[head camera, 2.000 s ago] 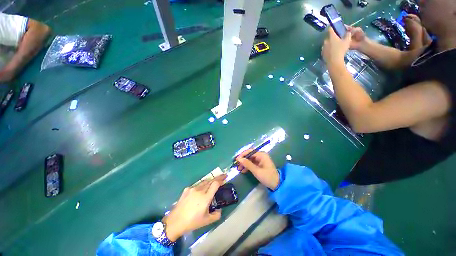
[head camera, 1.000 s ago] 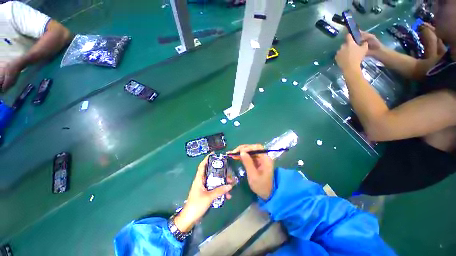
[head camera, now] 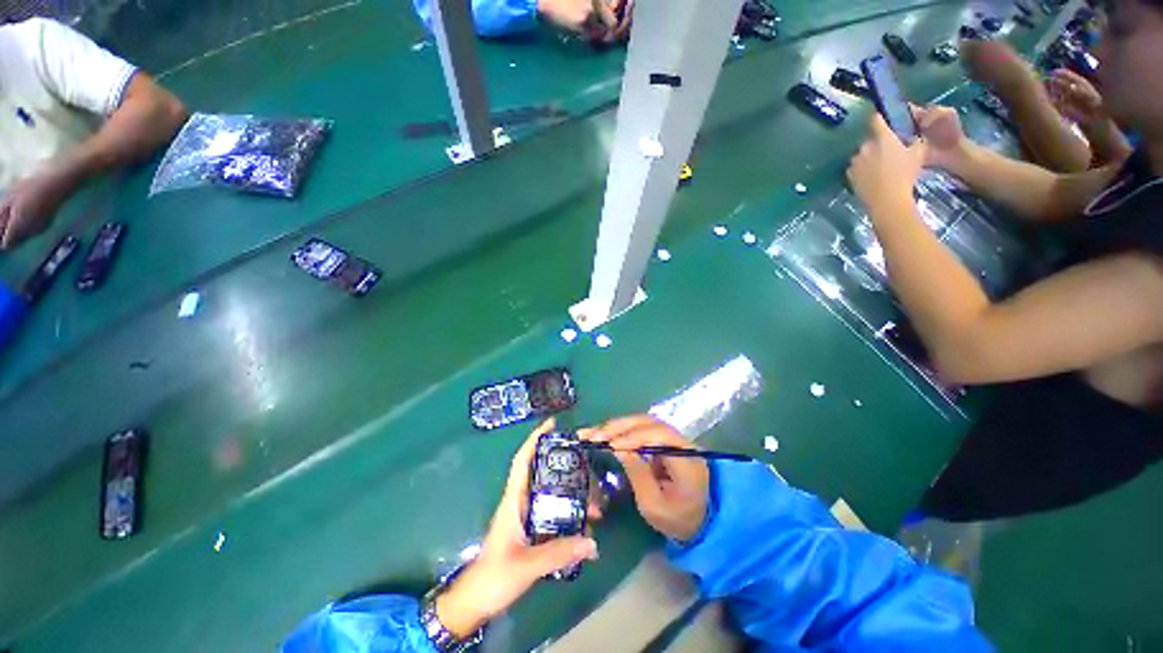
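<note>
An open phone unit (head camera: pixel 559 491), black with a silvery board, is held upright in my left hand (head camera: pixel 513 551), thumb on its right edge. My right hand (head camera: pixel 659 478) holds a thin dark pencil-like tool (head camera: pixel 708 453), its tip at the top of the phone's board. Whether a small part is at the tip cannot be told. A second open phone unit (head camera: pixel 523 398) lies just beyond my left hand. A shiny clear plastic strip (head camera: pixel 709 394) lies beyond my right hand.
Two grey posts (head camera: pixel 650 191) stand ahead. More open phones (head camera: pixel 337 267) lie on the green belt, one at far left (head camera: pixel 123 485). A person at right handles a phone (head camera: pixel 889 98) over a clear tray (head camera: pixel 880 255). A bag of dark parts (head camera: pixel 245 154) lies far left.
My left hand has picked up the phone that lay near it, and my right hand has brought the tool from the plastic strip to the phone. Since a second ago the tool has shifted slightly.
</note>
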